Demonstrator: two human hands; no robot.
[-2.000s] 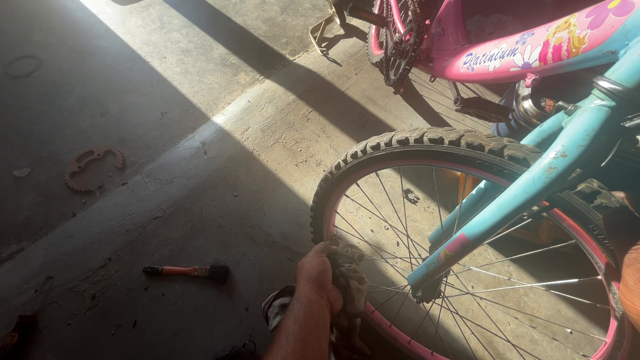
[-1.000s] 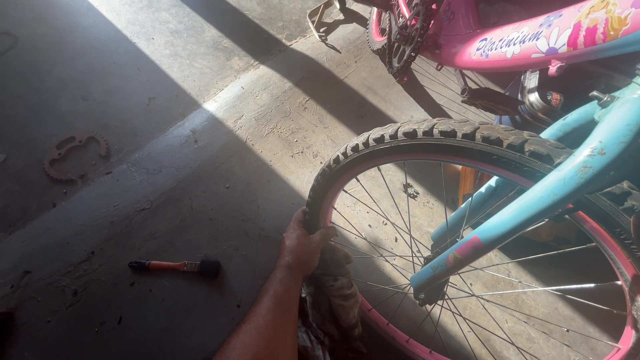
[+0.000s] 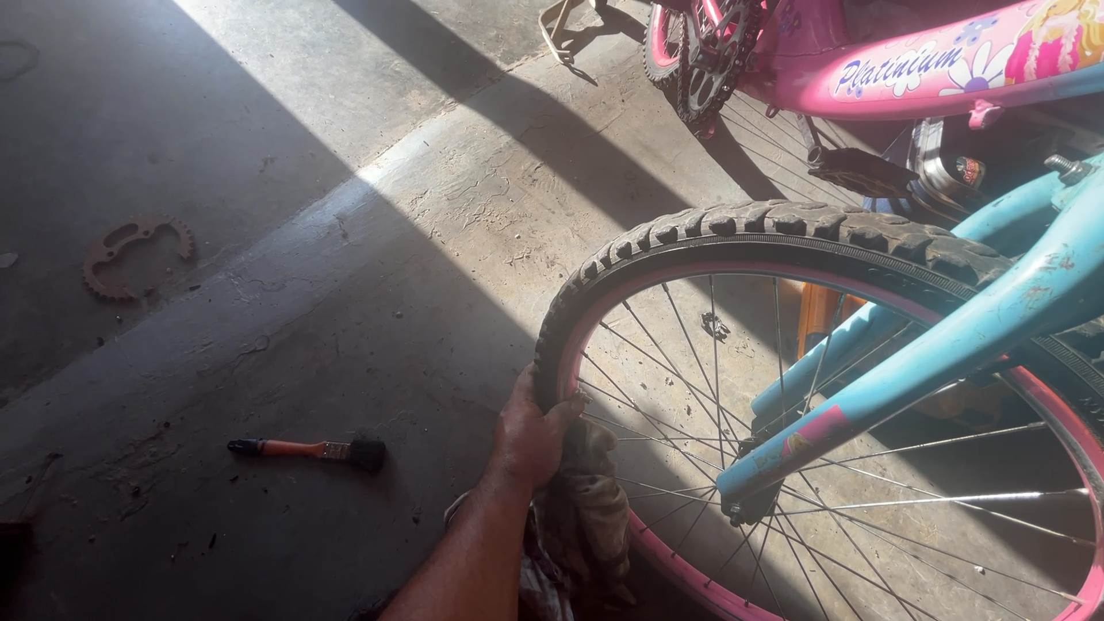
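A bicycle wheel with a knobby black tire [image 3: 742,226] and a pink rim stands at the right, between the legs of a light blue fork [image 3: 931,362]. My left hand [image 3: 533,431] grips the tire and rim at the wheel's left side, the thumb over the rim. A dirty cloth rag [image 3: 595,500] hangs at that hand against the wheel; whether the fingers also hold it is hidden. Spokes run to the hub [image 3: 750,492] at the fork's end. My right hand is out of view.
A round paintbrush [image 3: 306,449] and a broken, toothed chainring [image 3: 116,259] lie on the concrete floor [image 3: 345,345] at the left. Behind the wheel are a pink bicycle frame [image 3: 897,78], a crankset [image 3: 716,56], a pedal [image 3: 862,172] and an orange object [image 3: 815,315].
My left hand has stayed at the left side of the wheel, its grip moving up a little along the tire. Something skin-toned at the right edge two seconds ago is out of view.
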